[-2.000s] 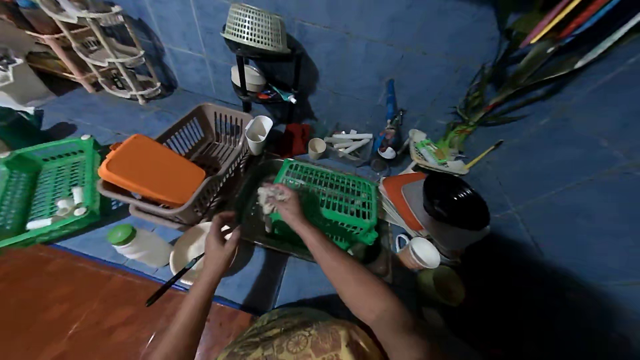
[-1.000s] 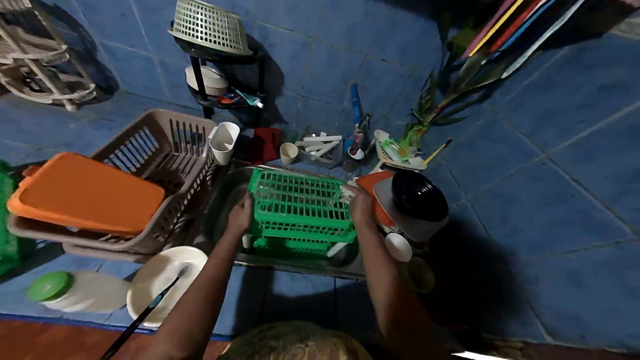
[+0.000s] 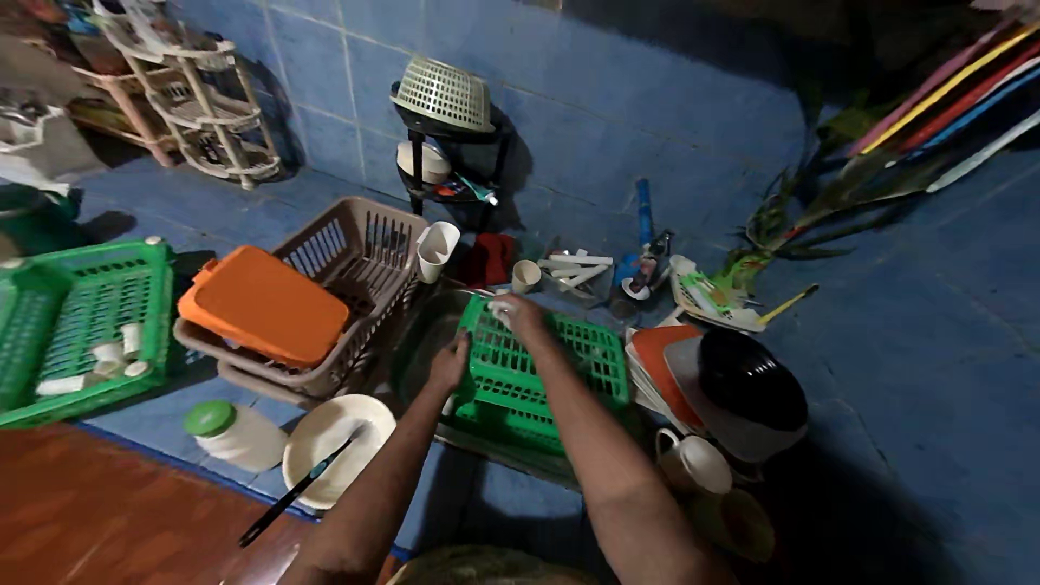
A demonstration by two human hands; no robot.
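Note:
A green plastic basket [image 3: 589, 357] with slotted sides rests tilted in the sink [image 3: 418, 345], its slotted face up. My left hand [image 3: 449, 363] grips the basket's left edge. In my right hand [image 3: 520, 315] is a whitish scrubber [image 3: 500, 310], pressed on the upper left part of the basket. The fingers of both hands are partly hidden. Close to my left forearm, a cream bowl [image 3: 339, 422] holds a black-handled brush [image 3: 302, 485], whose handle sticks out over the rim.
At left are a brown basket [image 3: 366, 244] with an orange lid [image 3: 264, 305], a second green basket [image 3: 166, 325] and a green-lidded jar [image 3: 240, 435]. Black bowl [image 3: 751, 378], boards [image 3: 662, 366] and mug [image 3: 695, 463] stand right. Behind are a cup [image 3: 526, 276] and black rack [image 3: 417, 166].
My right hand has moved from the basket's right side to its upper left with the scrubber. Two seconds ago my left hand was off the basket, over the bowl. The view has shifted.

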